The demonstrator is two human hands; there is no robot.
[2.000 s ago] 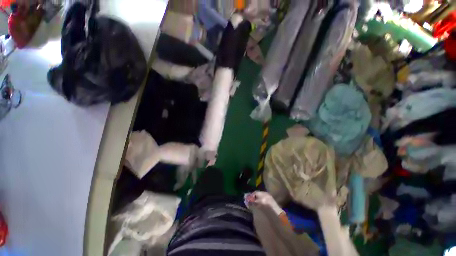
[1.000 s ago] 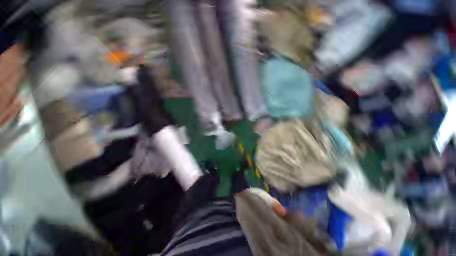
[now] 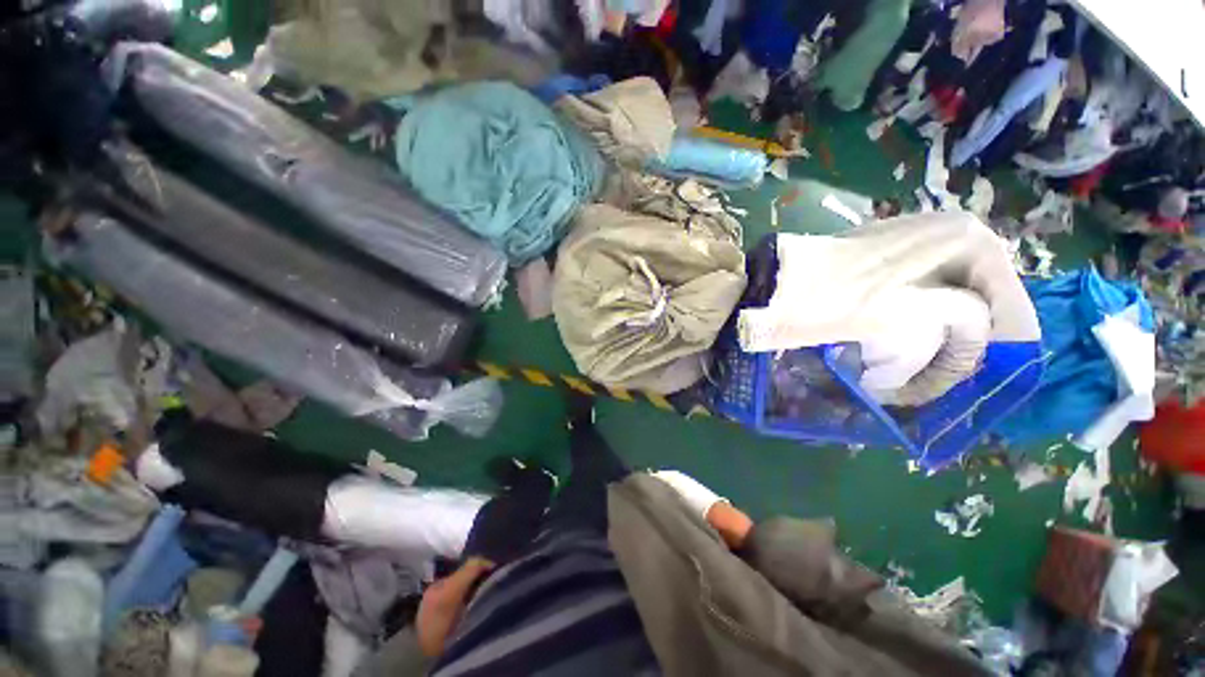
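Note:
My left hand (image 3: 451, 604) is bare and small beside the striped clothing at the bottom; its fingers cannot be made out. My right hand (image 3: 690, 495), with a white covering, extends from a brown sleeve; its fingers and any hold are unclear. In front lies a tied beige cloth bundle (image 3: 650, 298), touching a teal bundle (image 3: 496, 169) behind it. To its right, a blue crate (image 3: 826, 413) has a cream cloth roll (image 3: 912, 271) draped over it. A white roll (image 3: 403, 516) with a black part (image 3: 238, 479) lies near my feet.
Plastic-wrapped grey fabric rolls (image 3: 304, 183) lie at the upper left. A bright blue bag (image 3: 1077, 347) stands beyond the crate. Cloth heaps line the lower left and upper right. Scraps dot the green floor (image 3: 793, 496) with yellow-black tape. A brown box (image 3: 1076, 574) is at the right.
The view has swung right, away from the white table and black bag. The rolls and bundles have shifted left in view, and the crate now shows fully. My left hand has come into view.

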